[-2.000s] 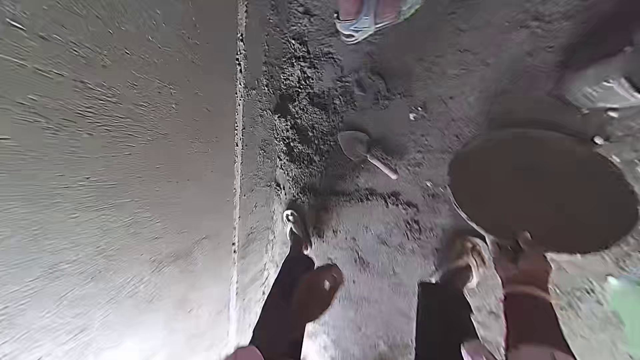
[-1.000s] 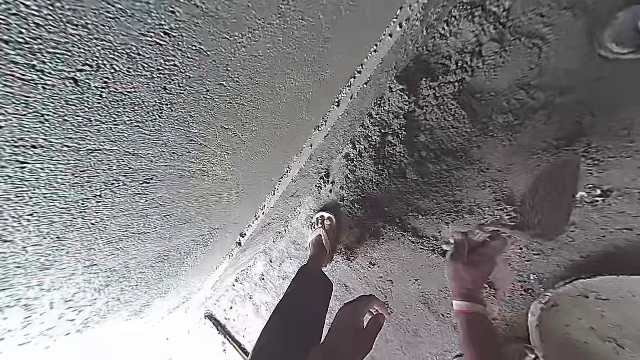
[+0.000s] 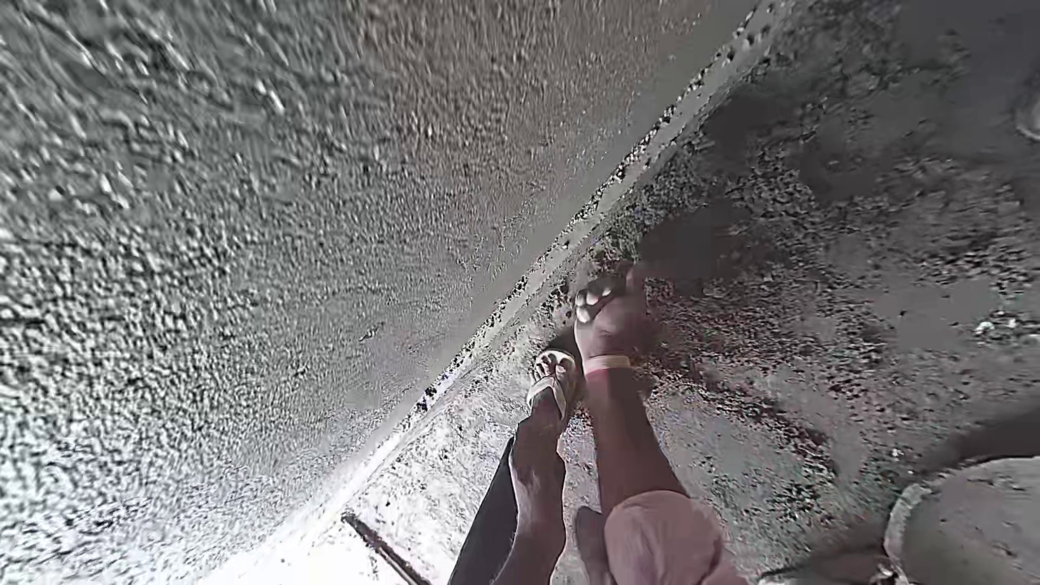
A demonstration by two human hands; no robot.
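Note:
My right hand, with a pale band at the wrist, grips a trowel just beyond my sandalled foot. The trowel's blurred dark blade points up and right over rough, damp mortar on the ground, near the base of the wall. Its handle is mostly hidden by my fingers. A part of what looks like my left hand shows low in view, between my leg and my right sleeve; its fingers and anything in them cannot be made out.
A grey, rough-faced wall fills the left, with a pale ledge along its foot. My sandalled foot stands close beside it. A round pan lies at the lower right. A dark rod lies at the lower left.
The trowel lay on the ground two seconds ago, and one second ago my right hand held it. Since then that hand has moved left, towards the wall's foot. The view has turned strongly.

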